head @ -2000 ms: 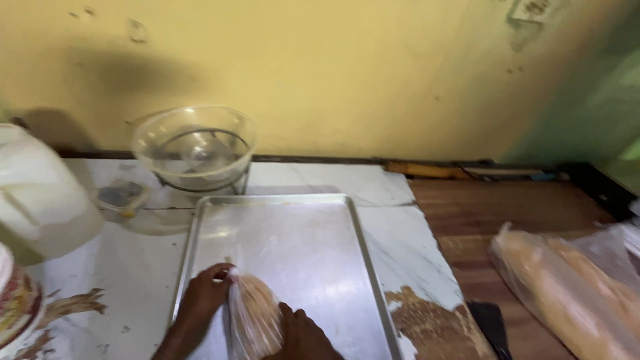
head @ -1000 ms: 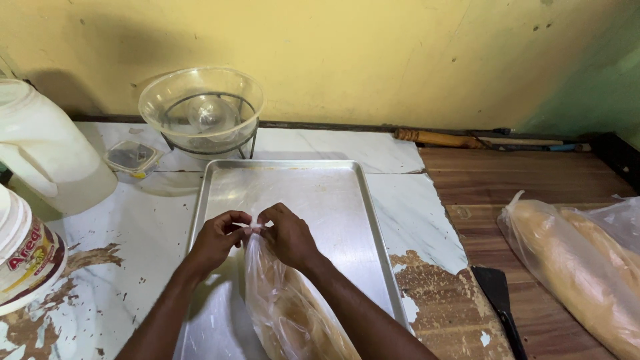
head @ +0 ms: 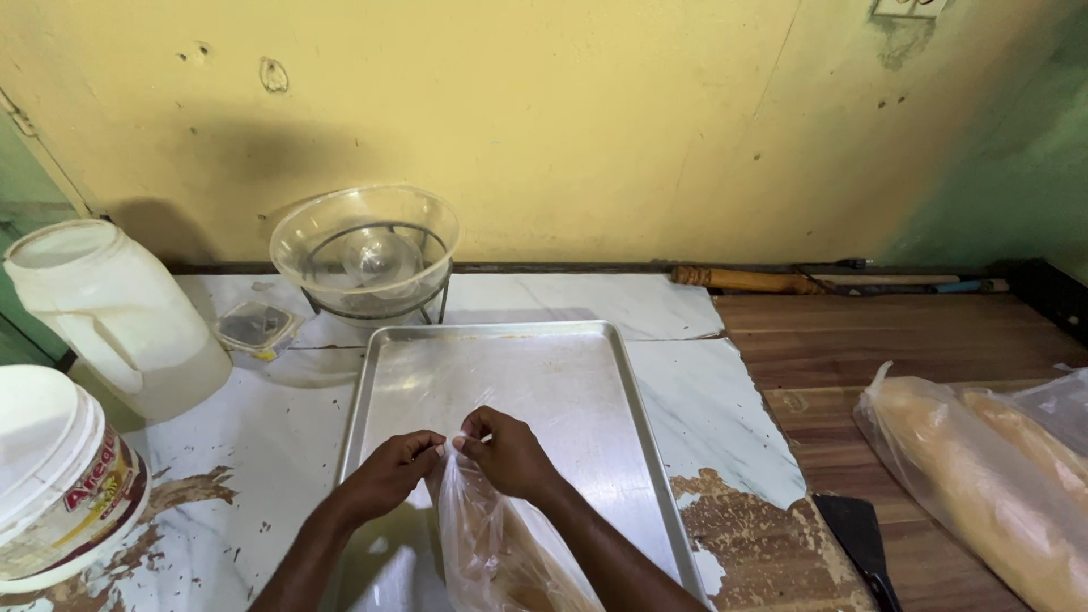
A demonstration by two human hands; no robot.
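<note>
A clear plastic bag (head: 501, 552) with tan bread in it lies over the near part of a metal baking tray (head: 510, 374). Its gathered neck points away from me. My left hand (head: 395, 476) pinches the neck from the left between thumb and forefinger. From the right, my right hand (head: 507, 452) pinches the same twisted end, the two sets of fingertips nearly touching. Whether the neck is knotted cannot be told. The bag's near end is cut off by the frame.
At left stand a plastic pitcher (head: 127, 314), a white bucket (head: 68, 484) and a small clear container (head: 255, 330). A clear bowl (head: 365, 246) rests in a wire stand behind the tray. At right lie bagged bread (head: 977, 476), a black scraper (head: 858, 535) and a wooden-handled tool (head: 739, 279).
Two seconds ago my right hand was lower, on the bag's side; since one second ago both hands have been together at its neck. The view has shifted somewhat.
</note>
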